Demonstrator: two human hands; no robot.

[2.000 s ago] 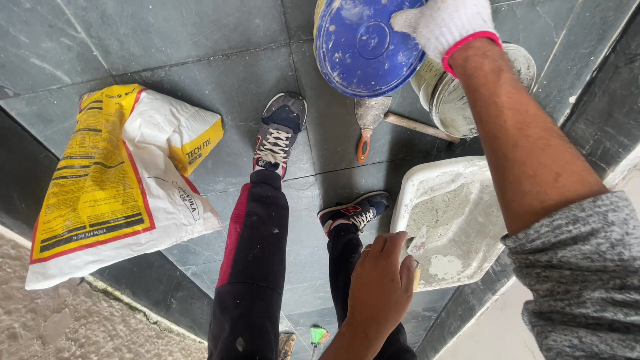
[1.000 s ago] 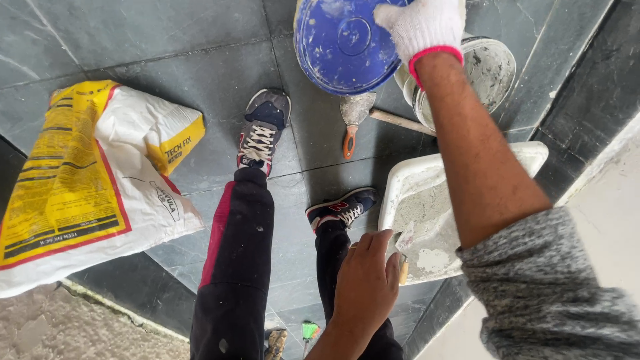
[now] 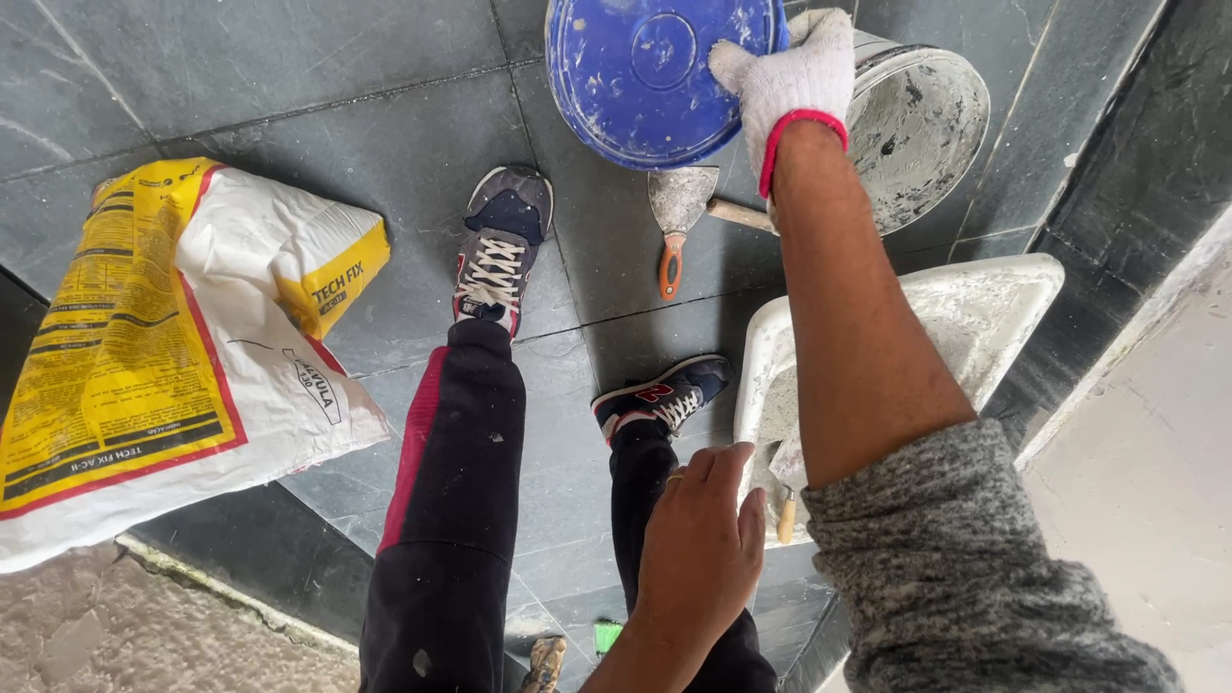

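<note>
My right hand (image 3: 799, 82), in a white knit glove with a pink cuff, grips the edge of a blue plastic lid (image 3: 664, 91) smeared with dried material. Just right of it, a mortar-coated bucket (image 3: 919, 135) lies tipped, its mouth showing. My bare left hand (image 3: 707, 539), a ring on one finger, holds nothing; its fingers are loosely spread beside a white plastic tray (image 3: 1020, 279) with grey residue. Inside the tray rests a small trowel with a wooden handle (image 3: 786, 520). A putty knife (image 3: 674, 217) with an orange handle lies on the floor below the lid.
A yellow and white bag (image 3: 241, 289) of Tech Fix adhesive mortar stands at left. A wooden handle (image 3: 741, 215) lies beside the putty knife. My shoes (image 3: 505, 226) are on dark slate tiles. Something green (image 3: 607, 635) is near my left forearm. Walls run along the lower left and right.
My right forearm has swung left and now crosses over the tray. The gloved hand keeps its grip on the blue lid. My left hand stays near the tray.
</note>
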